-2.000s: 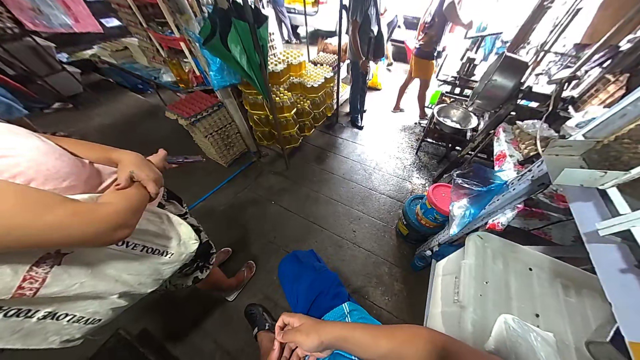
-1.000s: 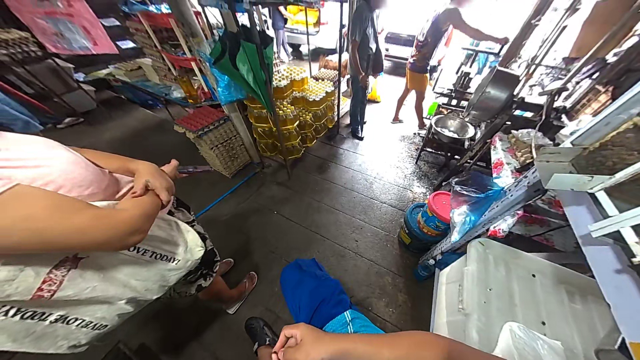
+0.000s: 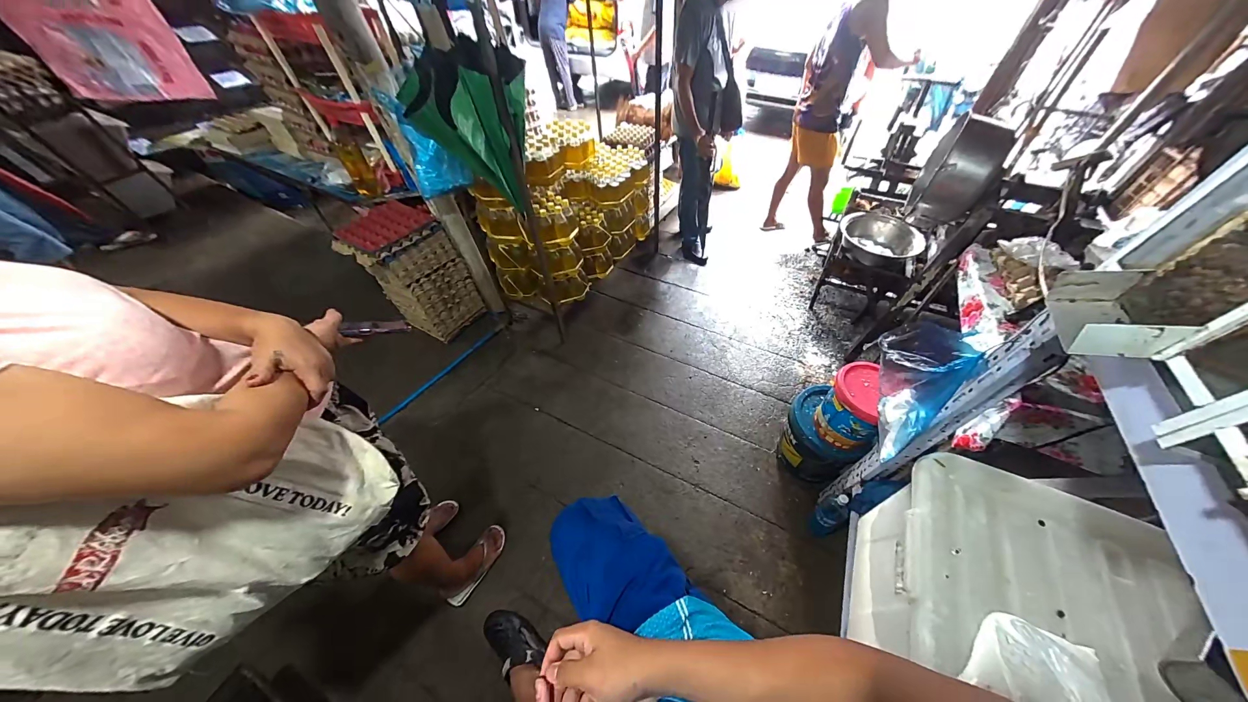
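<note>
At the bottom edge, my right hand (image 3: 597,665) reaches in from the right with its fingers curled, above blue cloth (image 3: 616,561) with a lighter blue part. Its lower fingers are cut off by the frame, so whether it holds anything cannot be told. My left hand is not plainly visible. A black shoe (image 3: 515,641) is just left of the right hand, with some bare skin below it. Right of the hand stands a whitish plastic box with a lid (image 3: 1024,556), a clear plastic bag (image 3: 1033,653) on top.
A person's crossed forearms (image 3: 283,361), a phone-like object and a printed white bag (image 3: 195,556) are close at left. Beyond are stacked egg trays (image 3: 429,283), bottles of yellow liquid (image 3: 556,234) and a green umbrella (image 3: 478,117). Lidded buckets (image 3: 843,419) and a metal bowl (image 3: 882,239) are at right.
The far person in orange shorts reached out to the right one second ago; that arm is now drawn in somewhat. My right hand stays low in the view, its fingers still curled.
</note>
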